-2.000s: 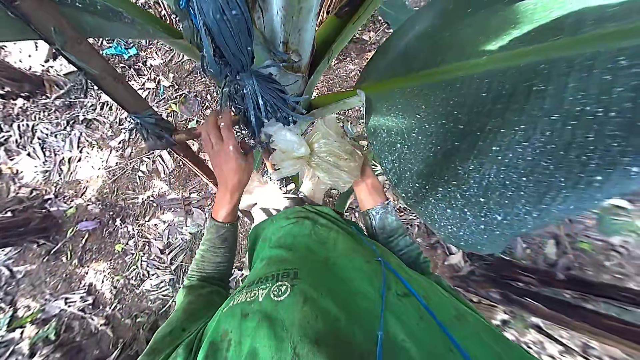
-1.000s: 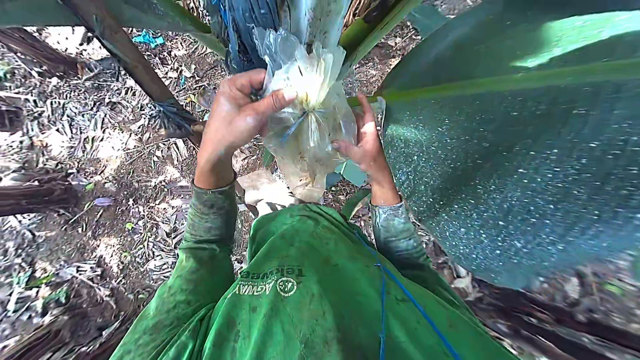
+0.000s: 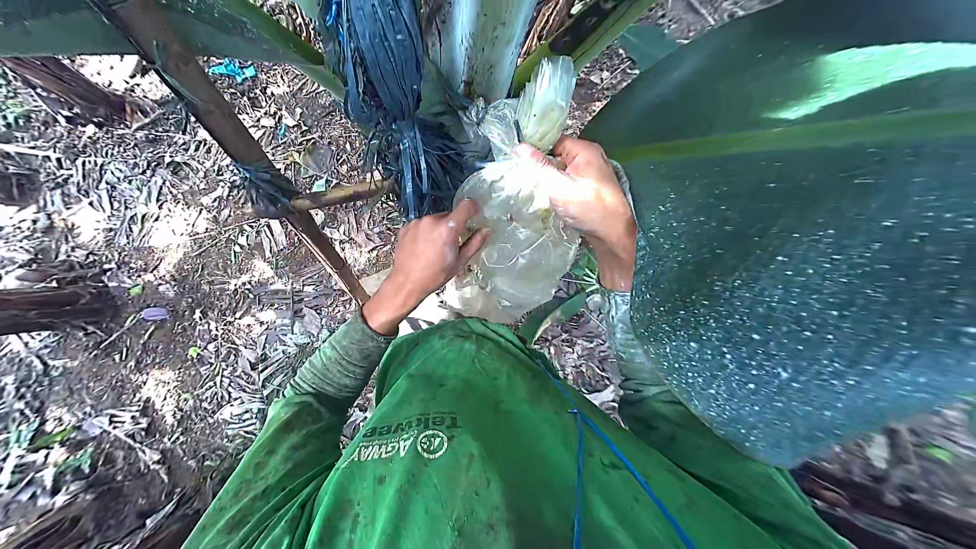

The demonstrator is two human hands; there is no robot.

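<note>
A clear plastic bag point(image 3: 518, 259) with pale contents hangs in front of my green shirt, its neck bunched near the top. My right hand point(image 3: 591, 191) is closed around the gathered neck, and a twisted end of plastic sticks up above the fingers. At the bag's left side is my left hand point(image 3: 435, 252), its thumb and fingertips against the plastic; whether they pinch it I cannot tell. Just behind, to the left, hangs a bundle of blue plastic strips point(image 3: 408, 152), knotted and frayed at its lower end. The pale stem point(image 3: 488, 46) of a banana plant rises behind the bag.
A large wet-speckled banana leaf point(image 3: 801, 267) fills the right side, close to my right arm. On the left a slanting wooden pole point(image 3: 213, 107) is tied with blue strips to a short crosspiece point(image 3: 343, 195). Dry leaf litter point(image 3: 206, 320) covers the ground.
My right hand has moved up from the bag's right side to its neck. My left hand has moved lower along the bag. The bunched top now stands up in a twist.
</note>
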